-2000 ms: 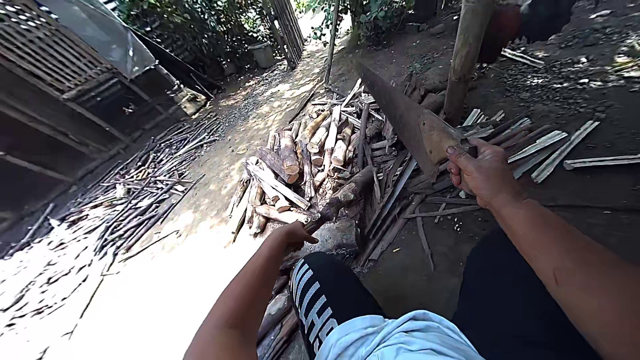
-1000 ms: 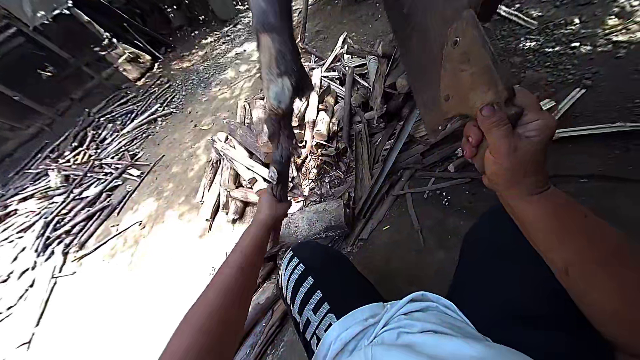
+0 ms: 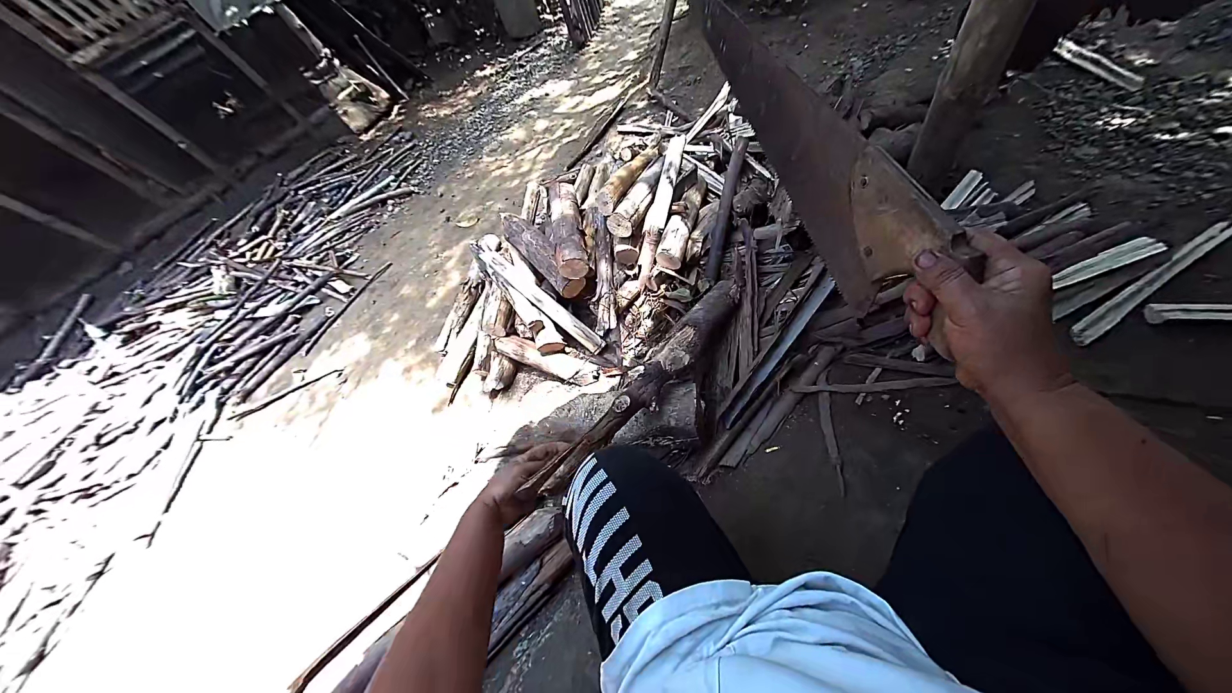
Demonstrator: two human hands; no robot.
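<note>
My right hand point(image 3: 982, 313) grips the wooden handle of a handsaw point(image 3: 808, 154), whose broad, dark blade points up and away to the left. My left hand point(image 3: 525, 481) is closed around the near end of a dark, knotty branch point(image 3: 664, 371), beside my left knee. The branch slants up to the right and lies across a larger log or block point(image 3: 577, 414). Just beyond it is a heap of short cut logs point(image 3: 568, 250), with sawn ends showing. The fingers of my left hand are partly hidden.
Longer sticks point(image 3: 539, 568) lie by my left leg. Thin sticks point(image 3: 269, 289) are spread on the ground at left, near a wooden wall. Split wood point(image 3: 1107, 260) lies at right behind the saw, near an upright post point(image 3: 972, 87). Bright sun washes out the ground at left.
The dark branch, held upright one second ago, is now lowered across the log or block. My left hand has come down and nearer my knee. My right hand keeps hold of the saw.
</note>
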